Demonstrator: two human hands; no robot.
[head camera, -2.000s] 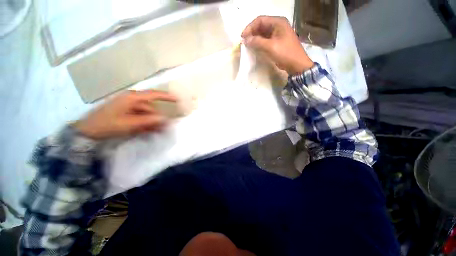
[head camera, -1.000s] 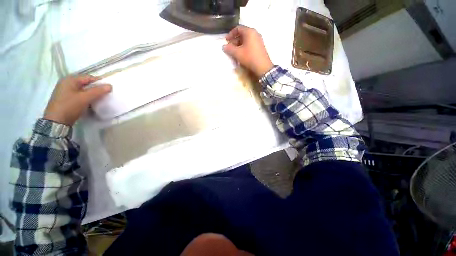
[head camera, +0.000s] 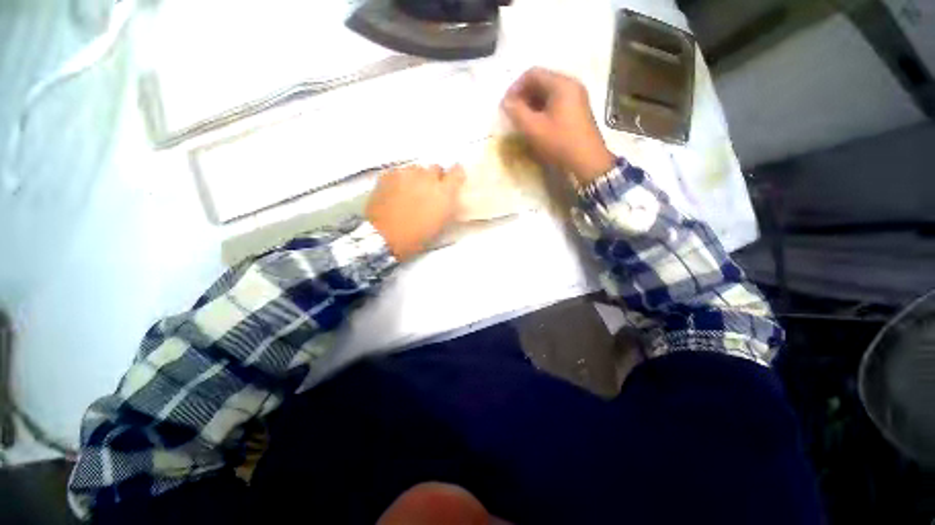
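A khaki cloth strip (head camera: 292, 220) lies on the white pressing sheet (head camera: 482, 272), partly hidden by my left sleeve and hand. A white interfacing strip (head camera: 308, 169) lies just beyond it, over another strip whose edge shows at the left. My left hand (head camera: 415, 205) rests over the right part of the khaki strip; whether its fingers hold anything is hidden. My right hand (head camera: 533, 94) is bent, thumb and fingertips together, above the right end of the strips by the brown scorch; I cannot tell if it pinches something.
A dark iron (head camera: 436, 29) stands at the far edge. A brown metal iron rest (head camera: 650, 77) lies at the far right of the table. Layered strips (head camera: 246, 111) lie beyond the work. A round wire-guard fan (head camera: 907, 379) is at the right edge.
My left hand has moved from the left end of the white strip right and nearer, onto the khaki strip. My right hand has moved slightly right. The white strip now lies flat, released by my left hand.
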